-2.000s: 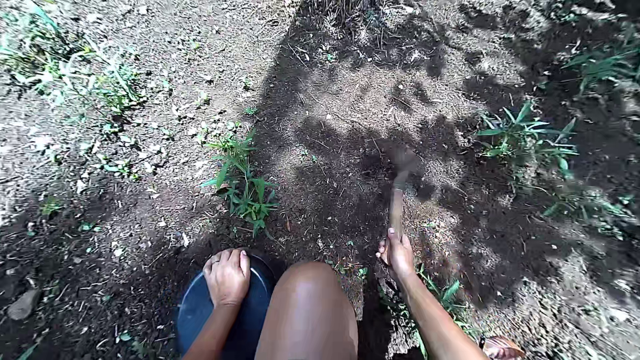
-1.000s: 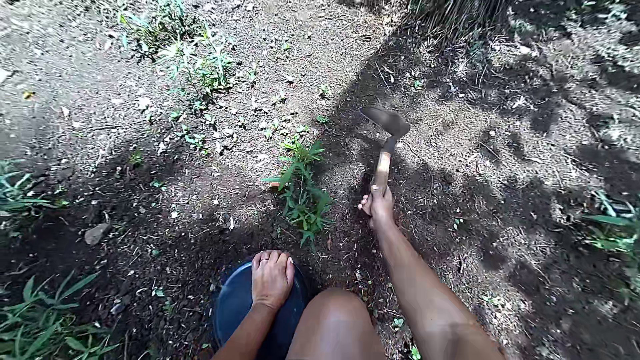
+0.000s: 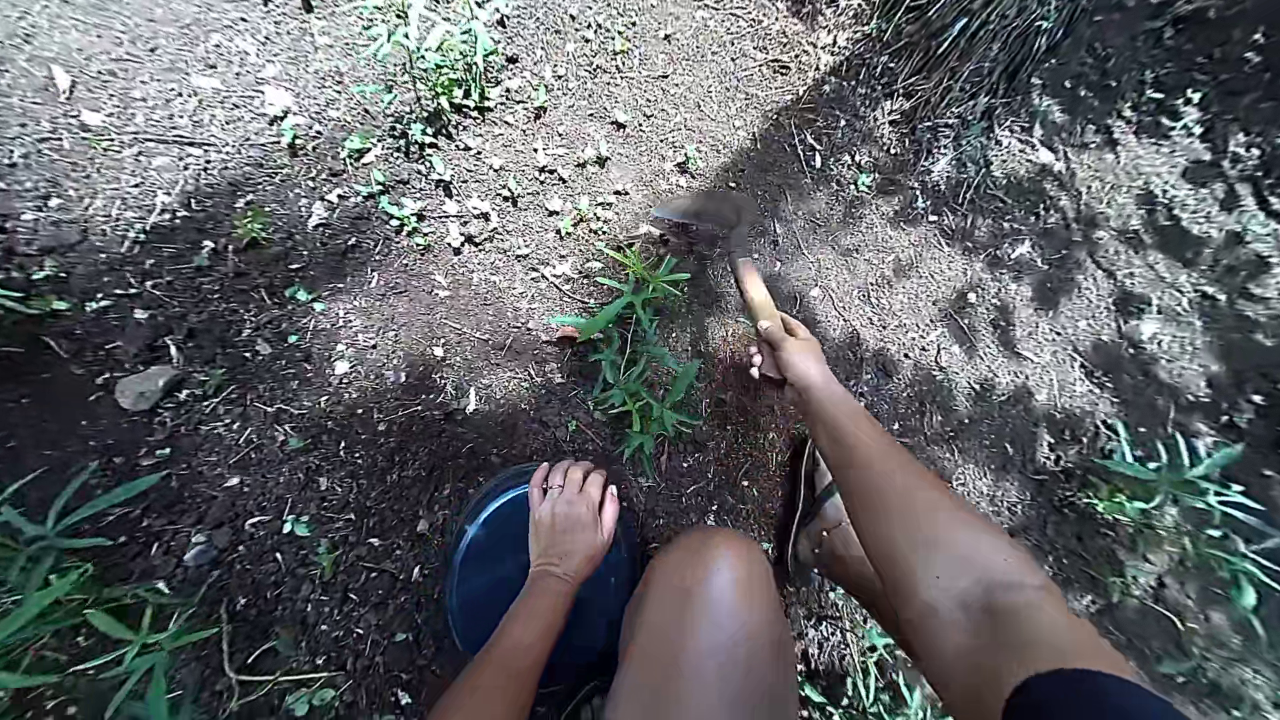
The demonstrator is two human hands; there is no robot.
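Note:
My right hand grips the wooden handle of a short hand tool with a curved metal blade, like a sickle or small hoe. The blade points left, just beyond the top of a leafy green weed patch, and is slightly blurred; whether it touches the soil I cannot tell. My left hand rests palm down on the rim of a dark blue round container, like a bucket or basin, beside my bent knee. The fingers lie over its far edge.
Taller weeds grow at the upper left, lower left and right. A grey stone lies on the soil at the left. A dry grass clump stands at the upper right. My sandalled foot is below my right forearm.
The tool has swung from right of the weed patch to its far side, its blade now pointing left. My left hand has stayed on the container. The view has shifted left.

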